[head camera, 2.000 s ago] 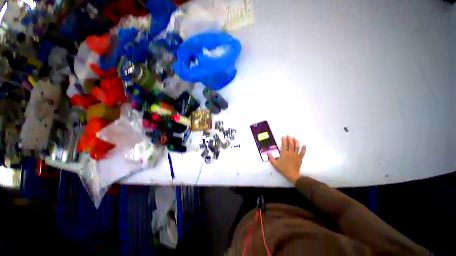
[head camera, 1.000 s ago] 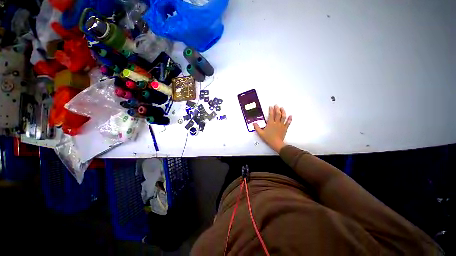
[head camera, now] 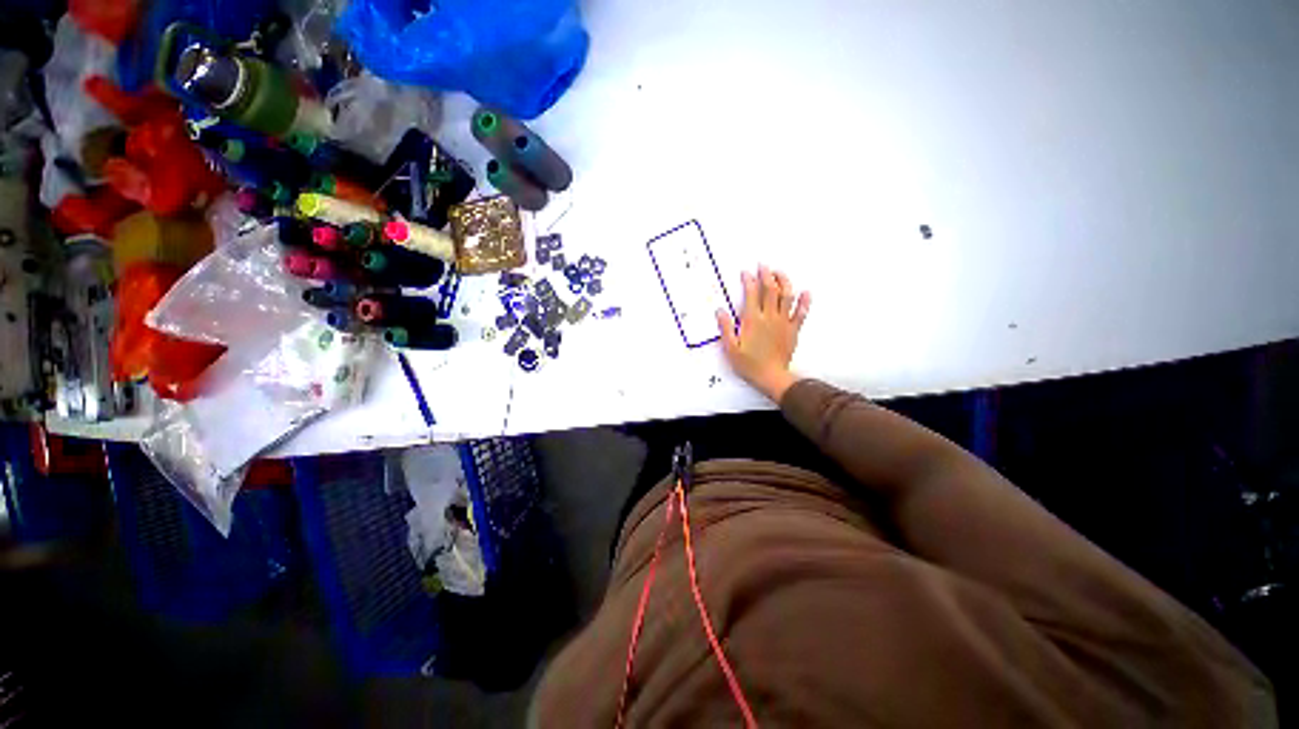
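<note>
A smartphone (head camera: 691,284) lies flat on the white table near its front edge, its screen white with a dark border. My right hand (head camera: 767,331) lies palm down at the phone's lower right corner, fingers apart, the thumb at the phone's edge. It grips nothing. My left hand is not in view. Left of the phone is a loose pile of small metal parts (head camera: 540,316), with a gold-coloured tray (head camera: 487,234) of small pieces behind it.
Thread cones (head camera: 408,268) lie clustered left of the pile, with grey cones (head camera: 519,157) behind. A blue plastic bag (head camera: 484,50), a green flask (head camera: 261,97), orange-red bags (head camera: 168,160) and a clear bag (head camera: 235,306) crowd the left. A pen (head camera: 416,387) lies near the edge.
The phone's screen has turned from dark with a light box to white. The camera view has shifted, so the table things sit further left and higher. My right hand stays beside the phone.
</note>
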